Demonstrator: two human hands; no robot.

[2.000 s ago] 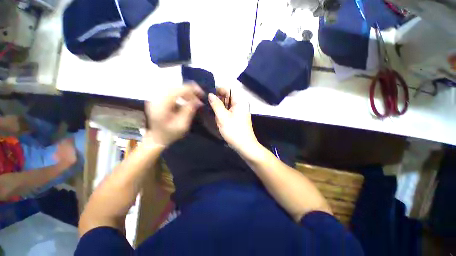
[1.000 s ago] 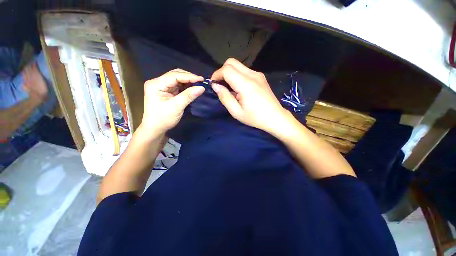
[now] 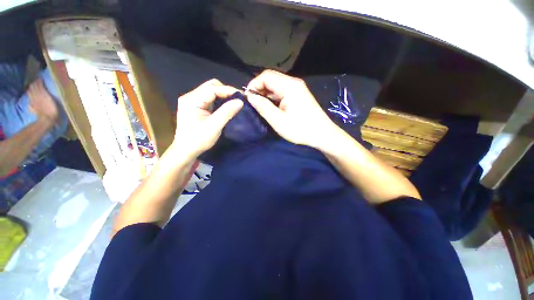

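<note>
A small navy cloth piece (image 3: 245, 122) hangs below my fingertips over my lap and blends with my navy shirt. My left hand (image 3: 205, 120) pinches its upper edge between thumb and fingers. My right hand (image 3: 288, 108) is beside it, fingertips nearly touching the left ones, pinching at the same edge. A tiny pale bit, perhaps a thread, shows between the fingertips. Pale thread ends (image 3: 344, 106) lie in a small pile on dark cloth, right of my right hand.
The white table (image 3: 445, 23) edge curves across the top. An open drawer (image 3: 93, 105) with yellow and orange sticks is at left. Wooden slats (image 3: 404, 139) and hanging navy cloth (image 3: 455, 176) are at right. Another person's arm (image 3: 29, 137) shows at far left, a yellow-green thing (image 3: 9, 237) below.
Since two seconds ago, the view has tipped down from the tabletop to my lap, and my hands have come together on the navy piece. In the last second they have barely moved.
</note>
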